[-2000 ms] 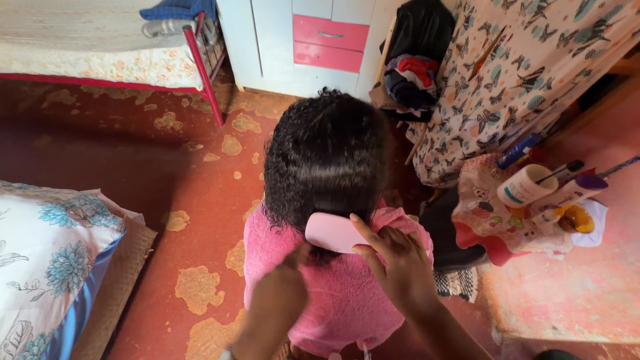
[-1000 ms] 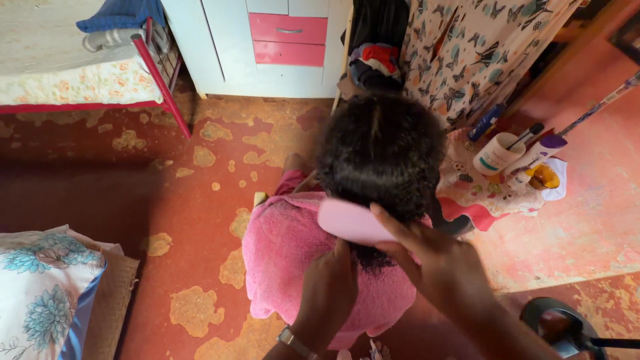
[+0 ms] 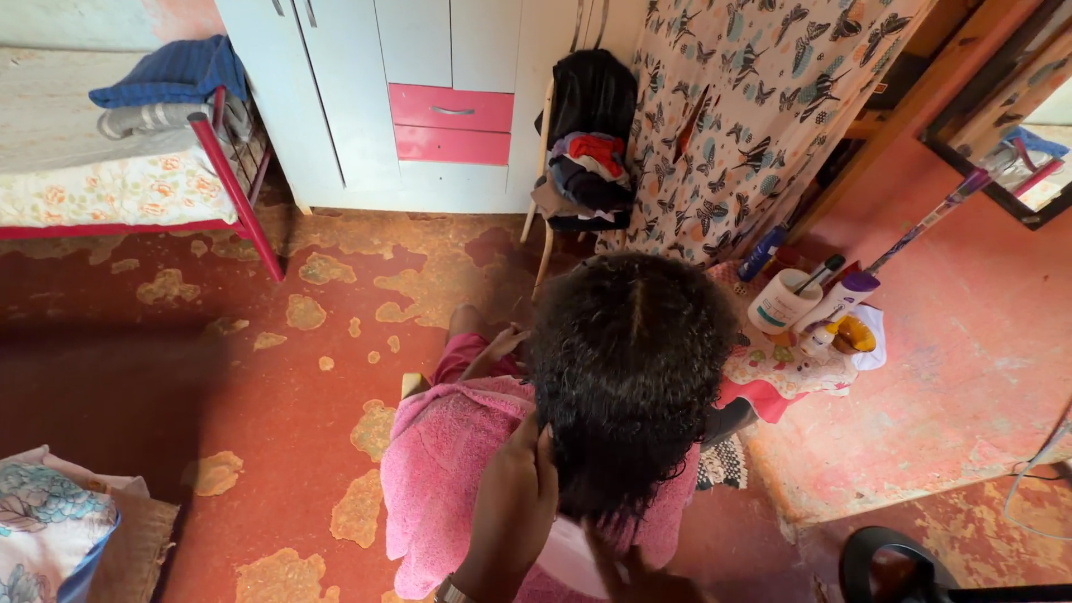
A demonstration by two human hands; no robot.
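Observation:
A seated person with dark wet-looking hair (image 3: pixel 636 352) has a pink towel (image 3: pixel 448 469) over the shoulders. My left hand (image 3: pixel 515 486), with a watch at the wrist, is at the left side of the hair near the neck, its fingers together against the strands; whether it grips any is hard to tell. Low in the view, my right hand (image 3: pixel 632 578) is partly cut off by the frame's edge and blurred. It is at a pale pink hairbrush (image 3: pixel 571 563), which lies below the hair ends, over the towel. The brush's bristles are hidden.
On the right, a cloth-covered small table (image 3: pixel 787 377) bears a white tub, bottles and an amber bowl. Ahead are a chair with clothes (image 3: pixel 590 167), a butterfly-print curtain (image 3: pixel 737 117) and a white wardrobe (image 3: pixel 352 109). A black round object (image 3: pixel 888 553) is at lower right.
The pink brush and my right hand have moved down from the back of the head to below the hair ends. My left hand has moved up beside the hair.

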